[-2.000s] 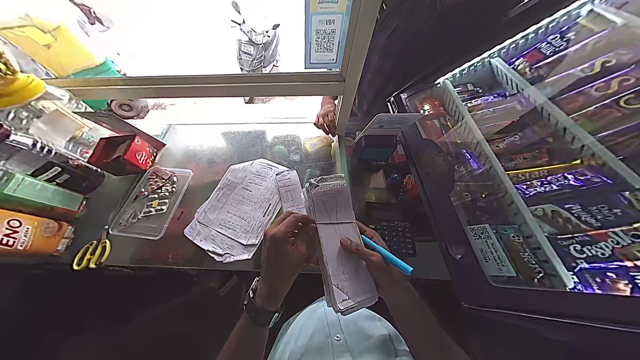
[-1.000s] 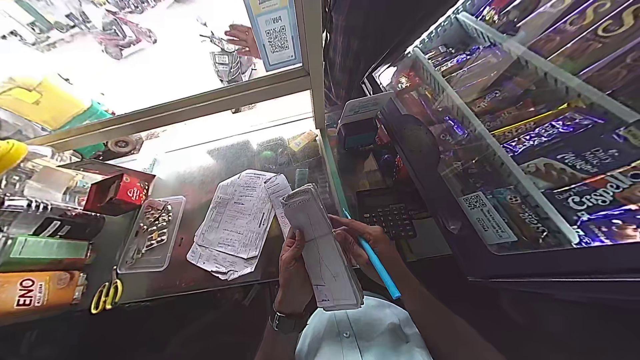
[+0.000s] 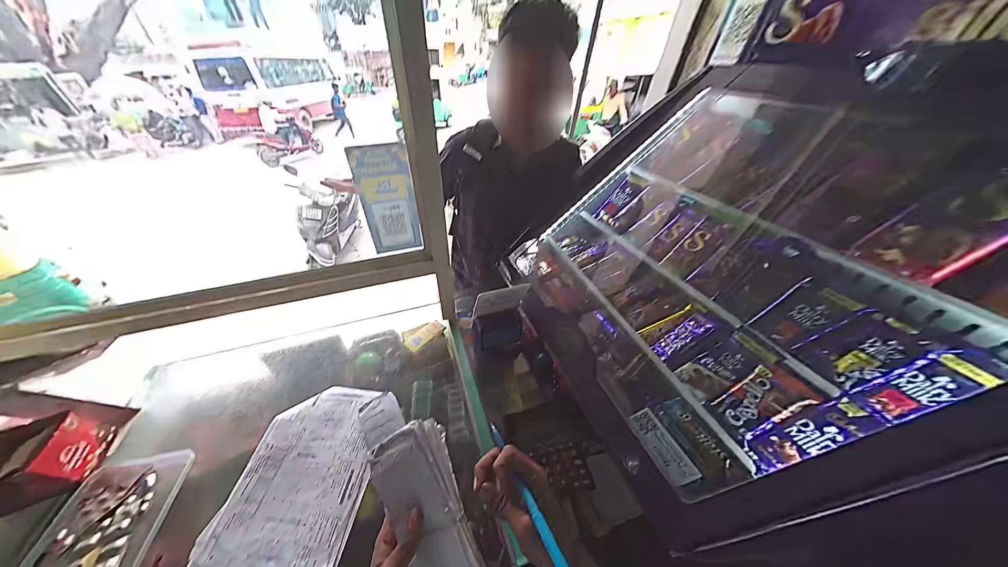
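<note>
At the bottom middle, my left hand [image 3: 400,539] grips a stack of paper slips [image 3: 421,480], its thumb on top of them. Just right of the stack, the fingers of my right hand [image 3: 516,492] are curled around a bright blue pen [image 3: 538,516], its tip pointing up. Larger printed sheets [image 3: 295,476] lie on the glass counter, left of the stack and partly behind it. The lower parts of both hands are cut off by the frame's edge.
A person [image 3: 512,181] stands beyond the counter. On the right is a display case [image 3: 630,441] of chocolate bars. A calculator [image 3: 563,465] lies beside my right hand. A plastic tray [image 3: 177,480] of small items and a red box [image 3: 71,445] are at left, below the window frame [image 3: 236,291].
The view has tilted up toward the street, and a person beyond the counter has come into sight. The slips and the blue pen are in my hands in every frame.
</note>
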